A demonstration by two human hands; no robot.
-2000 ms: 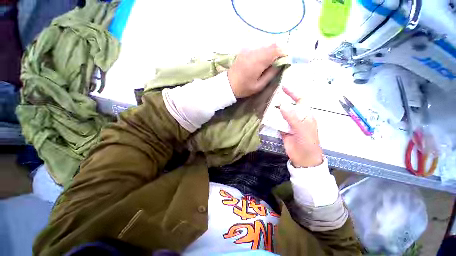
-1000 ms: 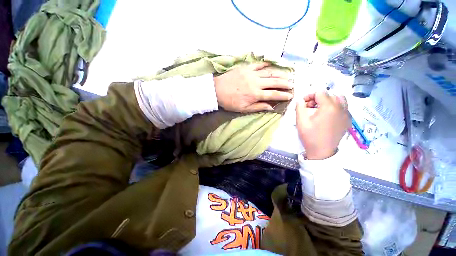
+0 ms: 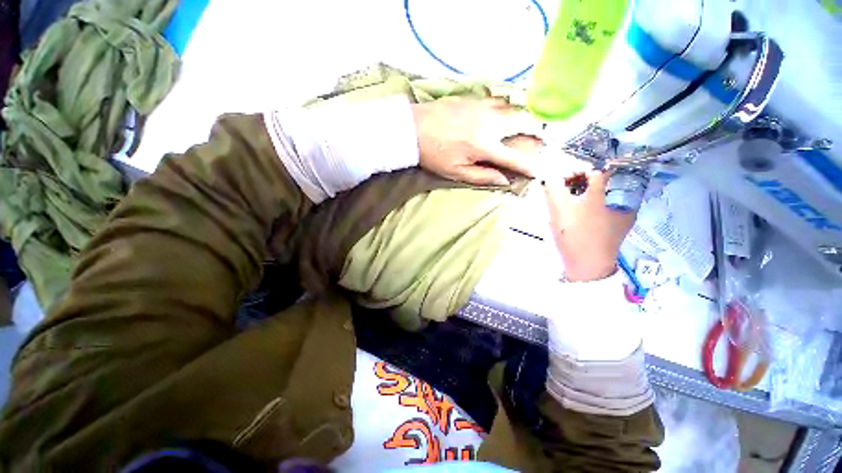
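The light olive-green garment piece [image 3: 420, 245] lies on the white table, and part of it hangs over the front edge. My left hand [image 3: 471, 143] lies flat on the cloth with its fingertips near the needle area. My right hand [image 3: 586, 222] is close to the presser foot [image 3: 595, 148], thumb and fingertips curled together. A small dark spot shows between its fingers; I cannot tell what it is. The sewing machine head [image 3: 702, 83] stands over the right side, and the exact needle point is hard to see.
A green garment heap [image 3: 78, 120] hangs at the left. A lime-green tag [image 3: 577, 60] hangs by the machine head. A blue cable loop [image 3: 475, 74] lies behind. Scissors [image 3: 734, 346], pens [image 3: 633, 277], paper slips [image 3: 679, 226] and clear plastic bags [image 3: 803, 360] lie at the right.
The view has shifted, and the machine head looms larger. My right hand has moved from the bare table to the needle area. My left hand has flattened over the cloth.
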